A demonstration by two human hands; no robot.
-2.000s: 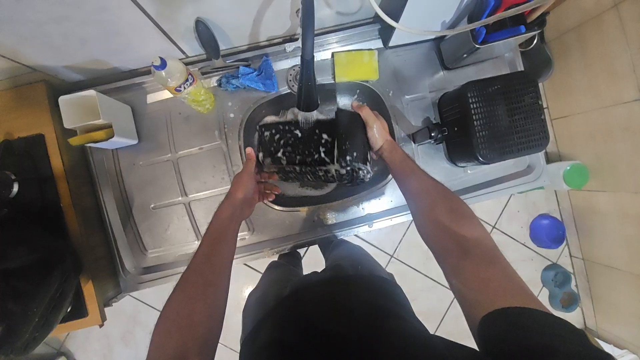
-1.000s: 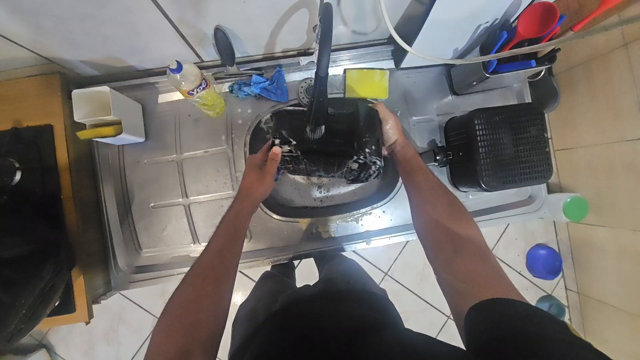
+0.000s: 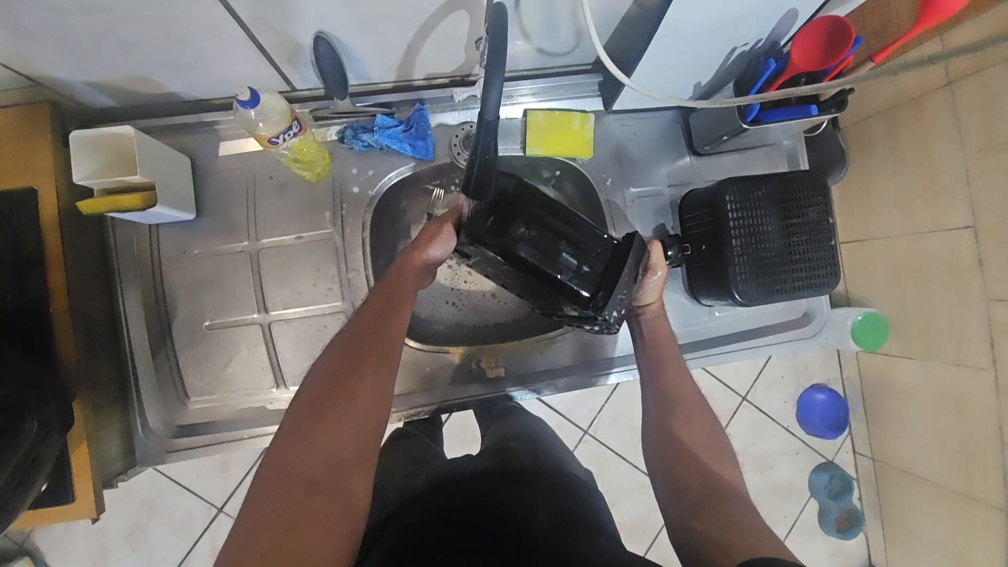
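Observation:
A black, wet air fryer drawer (image 3: 551,244) is tilted over the stainless steel sink bowl (image 3: 441,335), held between both hands. My left hand (image 3: 433,242) grips its left end; my right hand (image 3: 650,277) holds the wider right end, its fingers partly hidden behind the rim. The black faucet spout (image 3: 485,150) reaches down to the drawer's upper left corner. A fork (image 3: 437,197) shows in the bowl beside my left hand. Right of my right hand, a black perforated air fryer basket (image 3: 760,240) lies on the drainboard.
Behind the bowl are a yellow sponge (image 3: 559,134), a blue cloth (image 3: 390,134) and a dish soap bottle (image 3: 282,134). A white holder (image 3: 134,169) stands at the left, a utensil caddy (image 3: 720,130) at the back right. A white hose (image 3: 677,101) crosses above the caddy.
The drawer has turned from lying level across the bowl to a slant, its right end now lower. The white suds seen on it earlier are mostly gone from the visible faces.

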